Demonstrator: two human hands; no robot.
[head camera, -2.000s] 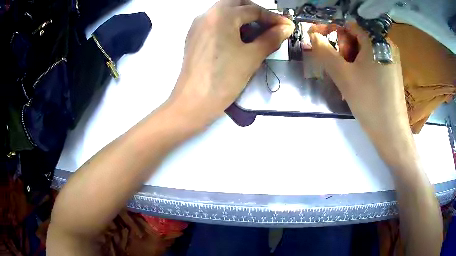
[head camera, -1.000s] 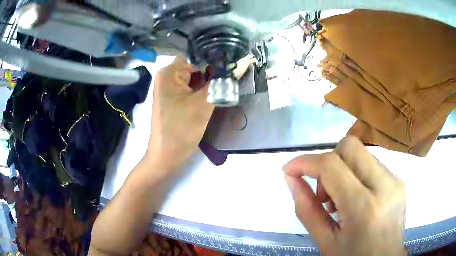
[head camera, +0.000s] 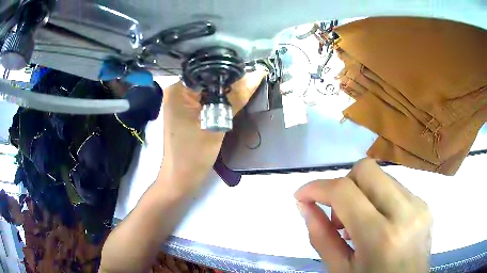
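Observation:
The white sewing machine head (head camera: 299, 13) spans the top, with its tension dial and knurled silver knob (head camera: 216, 114). My left hand (head camera: 187, 144) reaches behind the dial. One finger shows beside the needle and presser foot (head camera: 274, 69), and the other fingertips are hidden. My right hand (head camera: 374, 224) is over the table front, its thumb and index fingertips close together. Nothing can be made out between them. A thin dark thread loop (head camera: 256, 139) lies on the steel plate (head camera: 288, 146).
Rust-tan fabric pieces (head camera: 411, 69) lie stacked to the right of the needle area. Dark pieces with gold zips (head camera: 96, 160) are heaped at left. A small purple piece (head camera: 228, 175) is at the plate's front left corner. A measuring tape (head camera: 213, 253) runs along the table's front edge.
My right hand has left the needle area and come down to the front. My left hand stays near the needle. The view has shifted, so the machine head and dial now show.

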